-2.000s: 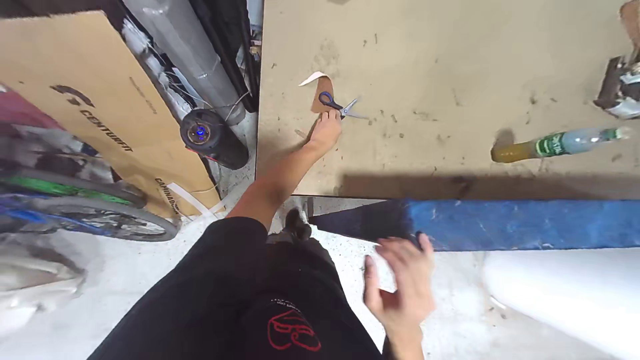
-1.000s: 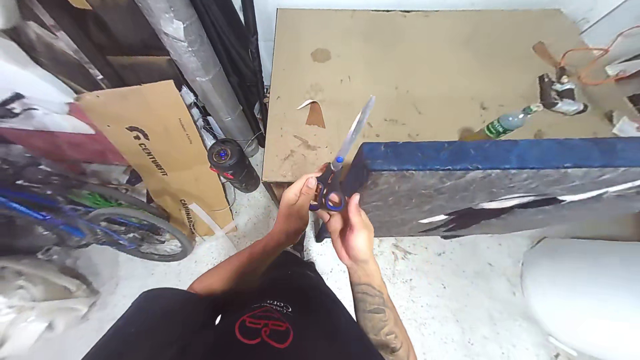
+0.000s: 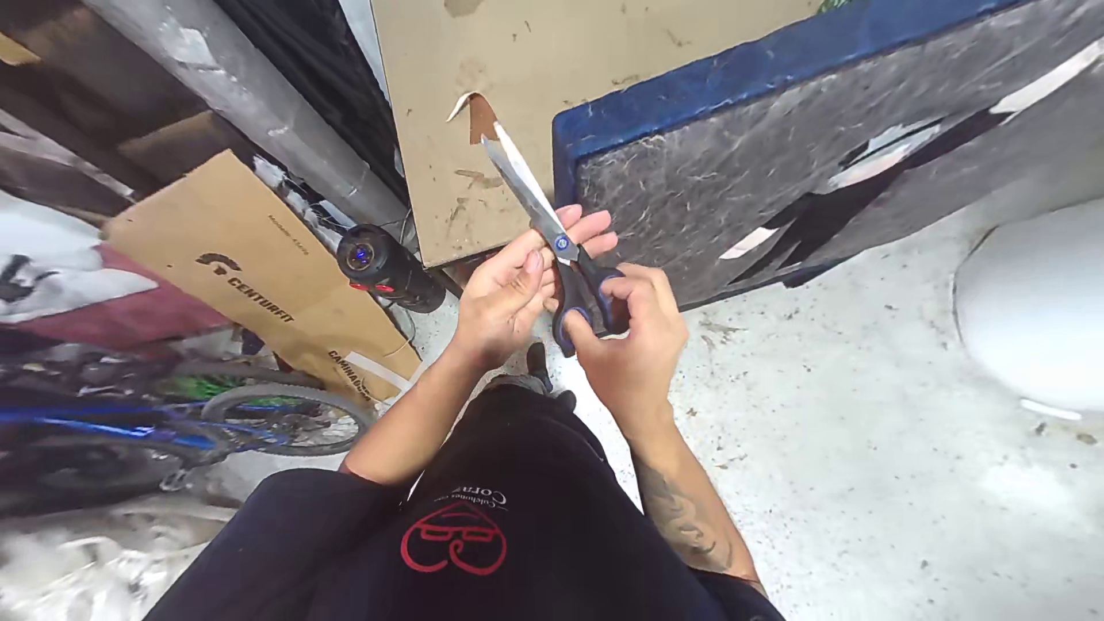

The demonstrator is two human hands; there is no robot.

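Note:
A pair of scissors [image 3: 562, 246] with dark, blue-lined handles is between my hands, blades slightly parted and pointing up and left over the table's corner. My right hand [image 3: 634, 336] has its thumb and fingers in the handle loops. Beside the pivot, my left hand [image 3: 509, 293] lies palm up behind the blades, its fingers reaching under them and its thumb bent in; whether it grips them is unclear. Beyond the blade tips, a brown scrap [image 3: 482, 119] with a curled white edge lies on the tan tabletop [image 3: 604, 43].
A blue-edged, grey fabric-covered slab [image 3: 673, 190] stands along the table's near side. To the left are a black cylindrical device [image 3: 388, 267], a cardboard panel [image 3: 259, 267], a wrapped grey tube [image 3: 276, 95] and a bicycle [image 3: 285, 418]. A white rounded object [image 3: 1035, 302] lies at right.
The scissors, on the table beside the brown scrap two seconds ago, were lifted between both hands. Since one second ago, my right hand's fingers have entered the handle loops and the blades have parted slightly.

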